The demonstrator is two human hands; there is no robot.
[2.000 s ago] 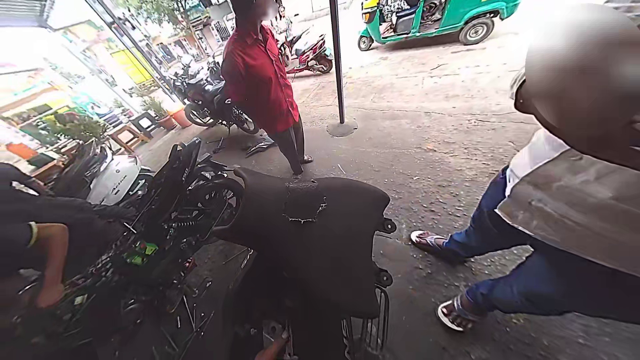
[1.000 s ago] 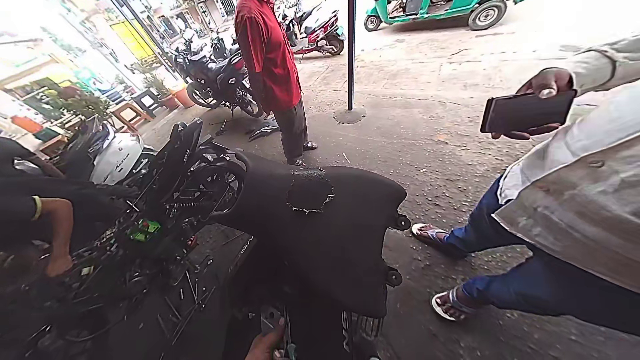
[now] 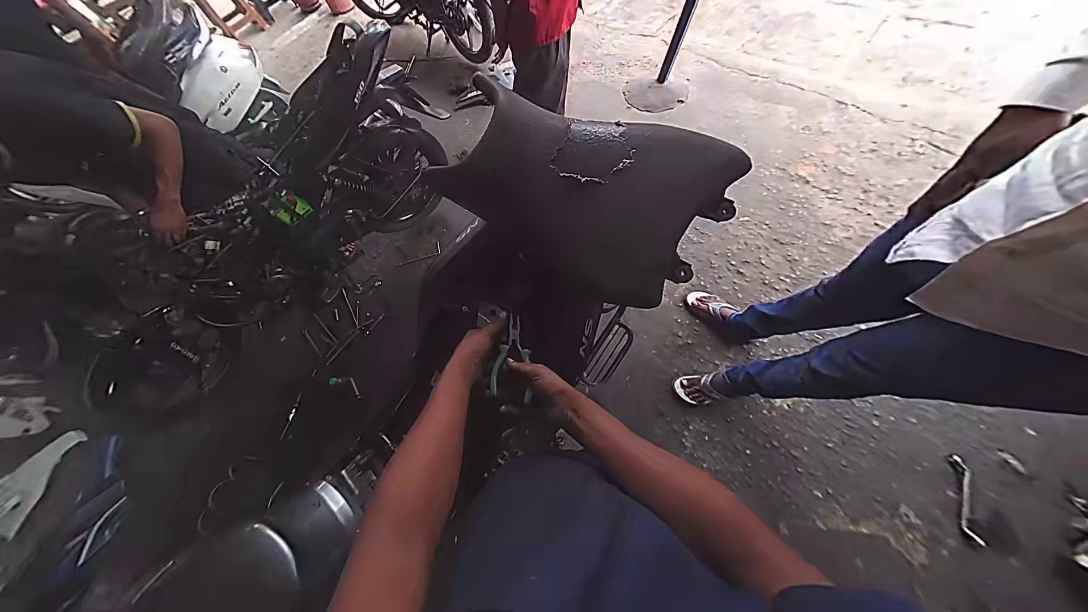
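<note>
Pliers (image 3: pixel 501 371) with green handles are in my right hand (image 3: pixel 540 384), their jaws pointing up toward the dark motorcycle body (image 3: pixel 459 263). Beside the jaws, my left hand (image 3: pixel 483 344) is at a small metal part (image 3: pixel 490 314) on the motorcycle; its fingers are too dark and small to tell whether they grip it. Just above both hands rests the black motorcycle seat (image 3: pixel 620 204), tilted up, with a torn patch on its cover and mounting lugs at its right edge. A metal grab rail or guard (image 3: pixel 608 348) shows below the seat.
At the left, a co-worker's hand (image 3: pixel 168 219) touches a partly dismantled motorcycle (image 3: pixel 289 246). Loose tools (image 3: pixel 336 336) lie on the ground between the motorcycles. A person in jeans (image 3: pixel 858 348) stands close at the right. A wrench (image 3: pixel 966 500) lies at lower right, and a pole (image 3: pixel 677 42) stands ahead.
The view has tilted down. Both my forearms and the pliers now show clearly. The phone in the bystander's hand, seen a second ago, is out of view.
</note>
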